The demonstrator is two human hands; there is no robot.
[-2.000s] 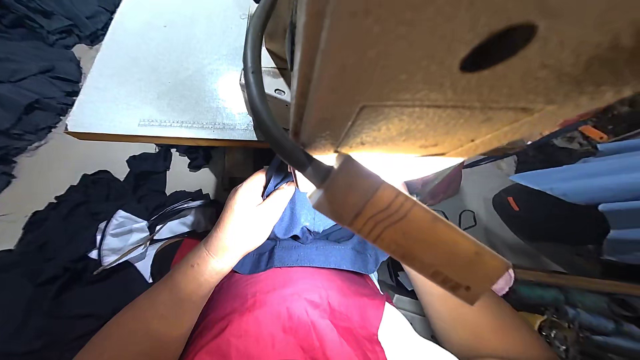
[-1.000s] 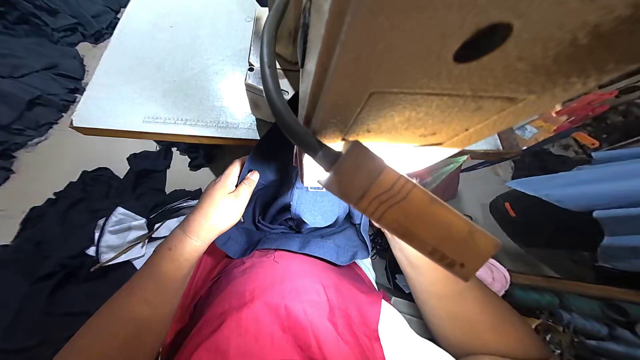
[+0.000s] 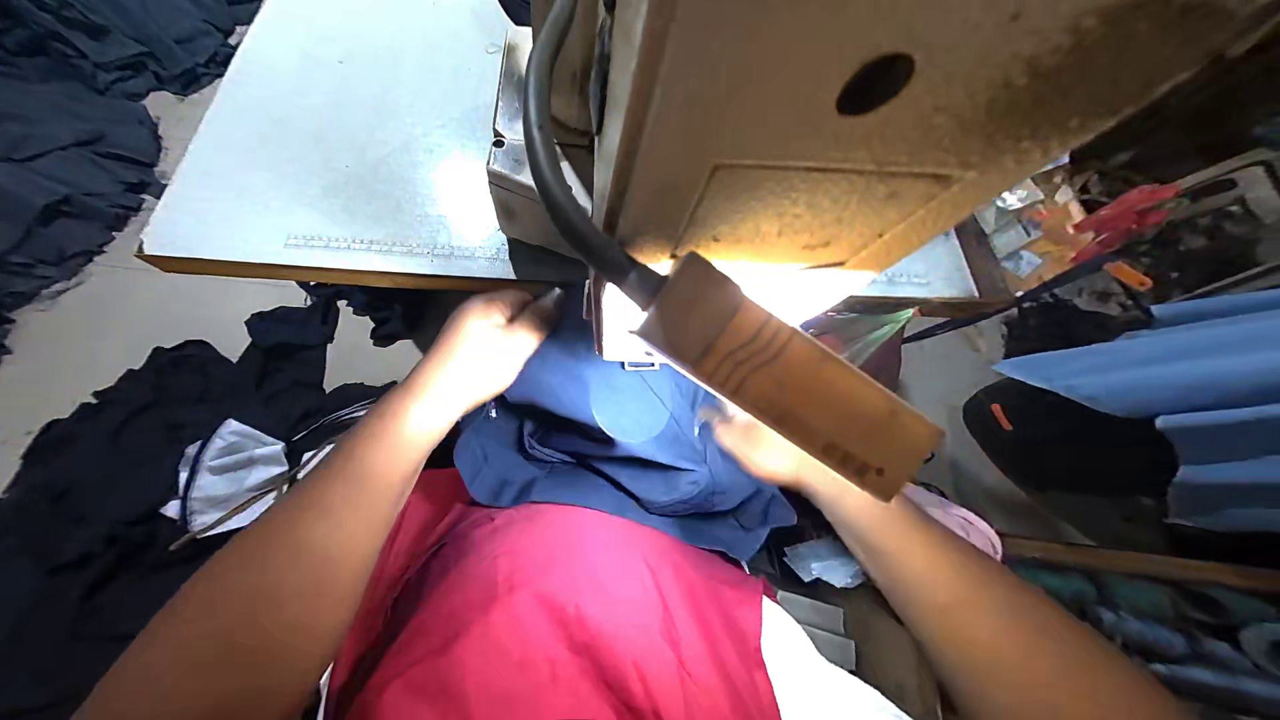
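Observation:
A navy blue cloth garment piece [image 3: 600,450] drapes from the sewing machine [image 3: 780,150] down over my lap. My left hand [image 3: 490,345] is at the cloth's upper left, just below the table edge, its thumb and fingers closed on the fabric. On the cloth's right side lies my right hand [image 3: 755,445], blurred and partly covered by the lamp; its grip cannot be made out. The lamp head [image 3: 790,375], on a black flexible neck [image 3: 550,150], hangs over the cloth and hides part of the needle area.
The white table top [image 3: 350,130] with a printed ruler strip extends left of the machine. Dark cloth heaps [image 3: 130,470] lie on the floor at left, with a white cloth piece [image 3: 235,475] among them. Light blue fabric [image 3: 1160,360] hangs at the right.
The navy cloth has been shifted and spread below the machine, and more of it shows than two seconds ago. My left hand has moved up toward the table edge. My right hand has come into view.

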